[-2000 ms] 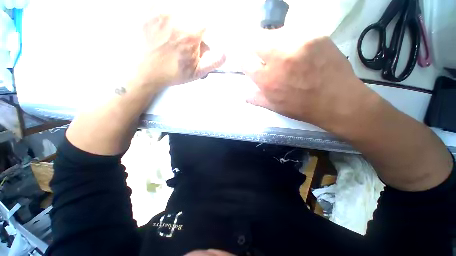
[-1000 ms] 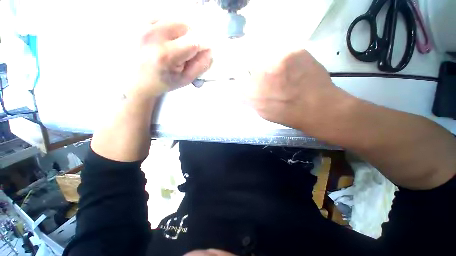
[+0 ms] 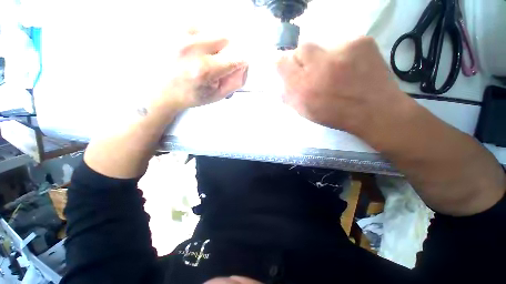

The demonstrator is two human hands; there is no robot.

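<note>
My left hand (image 3: pixel 208 77) is over the white machine bed, left of the dark grey machine part (image 3: pixel 287 34). Its fingers are bent and partly lost in glare. My right hand (image 3: pixel 333 77) is closed like a fist just right of and below that part, with its fingertips turned toward my left hand. A gap lies between the hands. Strong glare hides any fabric or thread at the fingers, so I cannot tell whether either hand holds something.
Black shears (image 3: pixel 430 52) and a slim pink tool (image 3: pixel 469 55) lie at the upper right. A dark rectangle (image 3: pixel 494 116) is at the right edge. A grey measuring strip (image 3: pixel 310 159) runs along the front edge. Cream-white fabric (image 3: pixel 405 222) hangs below right.
The camera view has shifted slightly. My left hand's fingers look less tightly curled than a second ago, and both hands remain beside the machine part.
</note>
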